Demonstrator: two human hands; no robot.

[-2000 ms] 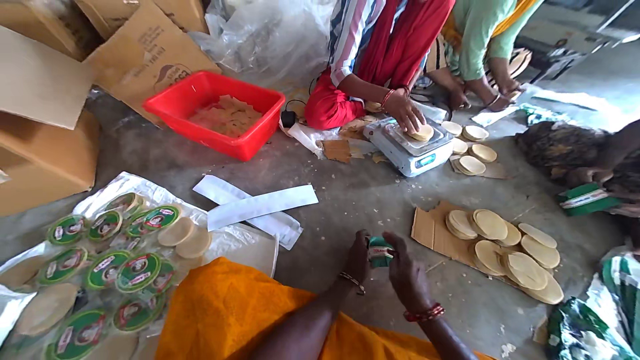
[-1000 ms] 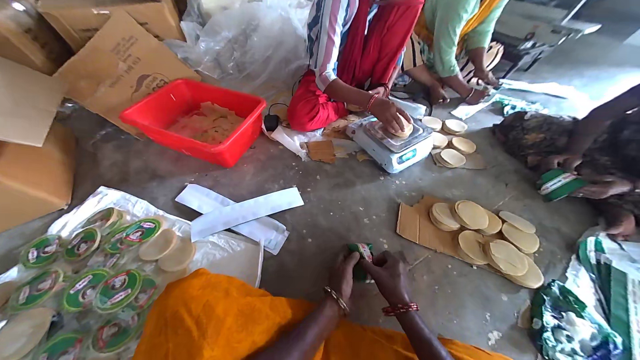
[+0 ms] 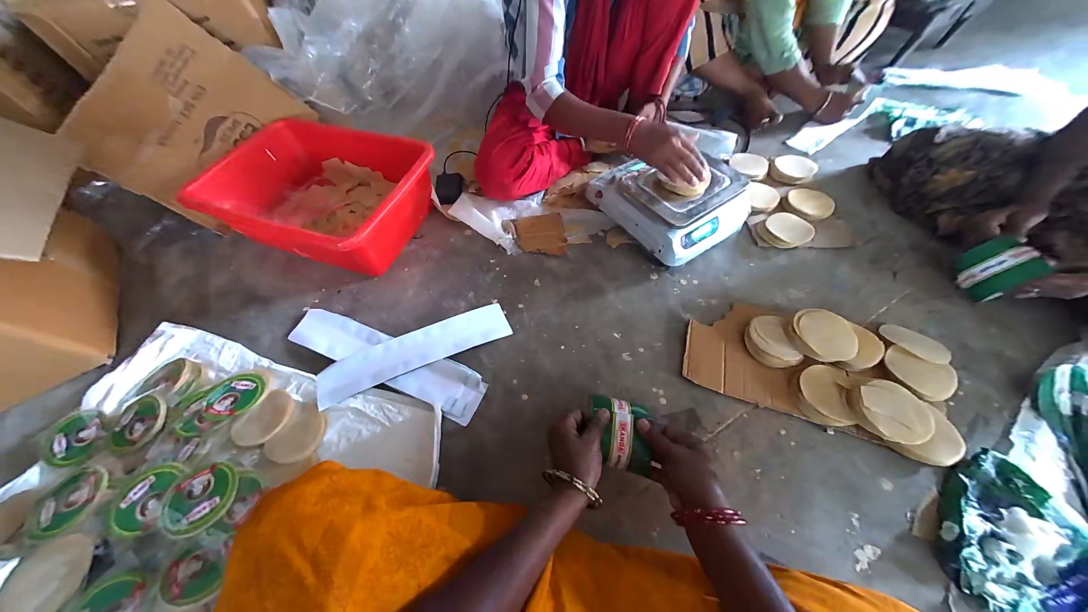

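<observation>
In front of my orange garment, both of my hands hold a green printed plastic packet [image 3: 623,433] above the floor. My left hand [image 3: 578,450] grips its left end, and my right hand [image 3: 682,463] has its right end between thumb and fingers. To the right, stacks of thin round pale discs [image 3: 824,335] lie on a torn cardboard piece [image 3: 731,365]. At the lower left, clear packs with green round labels [image 3: 200,497] and some bare discs [image 3: 294,432] rest on a silvery sheet [image 3: 374,425].
Two white paper strips [image 3: 416,353] cross on the floor. Behind are a red plastic tub [image 3: 374,246] with broken pieces and a digital scale [image 3: 680,221], where a co-worker's hand [image 3: 667,153] holds discs. Another person's hands hold a green packet [image 3: 1003,268] at right. Cardboard boxes [image 3: 59,314] stand left.
The green packet between my hands now shows its printed band, with my hands at its two ends; one second ago they were closer together over it.
</observation>
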